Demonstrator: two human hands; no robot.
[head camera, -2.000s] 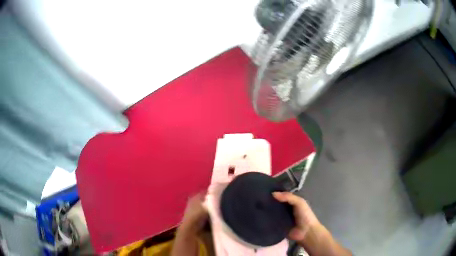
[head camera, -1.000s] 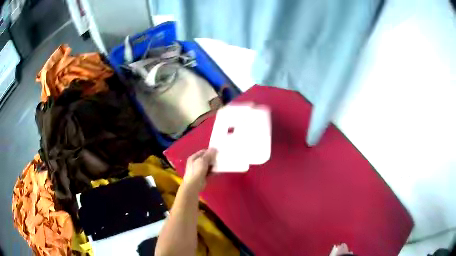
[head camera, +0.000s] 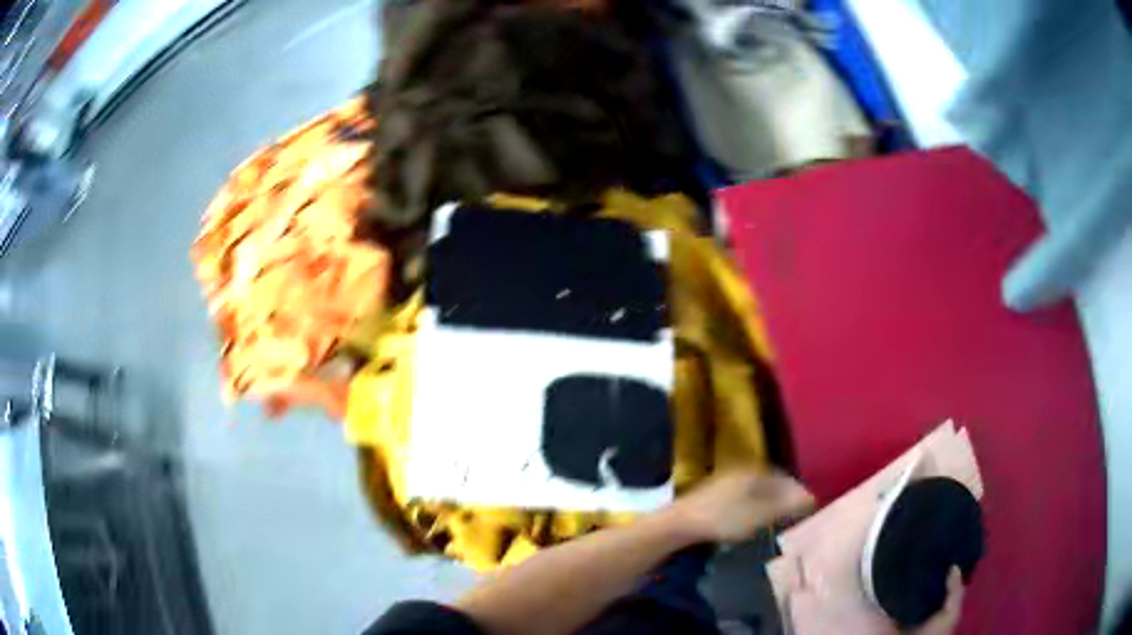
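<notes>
A stack of pale pink cut pieces (head camera: 832, 546) is at the lower right over the red tabletop. A black round piece (head camera: 925, 546) with a pale strip at its edge lies on it. My right hand (head camera: 946, 605), mostly cut off by the bottom edge, grips the disc's lower right edge. My left hand (head camera: 745, 502) is blurred, looks empty and is just left of the pink stack. A white sheet (head camera: 478, 409) lies on yellow offcuts, with a black panel (head camera: 546, 273) across its top and a smaller black piece (head camera: 608, 428) at its lower right.
Orange offcuts (head camera: 298, 267) are at the left and a dark brown heap (head camera: 521, 106) behind the sheet. Yellow offcuts (head camera: 714, 360) surround the sheet. A blue crate (head camera: 863, 62) with grey-beige material stands beside the red table (head camera: 894, 298). A blue-grey curtain (head camera: 1068, 161) hangs at the right.
The view has turned left and down towards the offcuts. My left hand, which held a pink piece over the table, now shows no piece. The disc and pink stack are back in view.
</notes>
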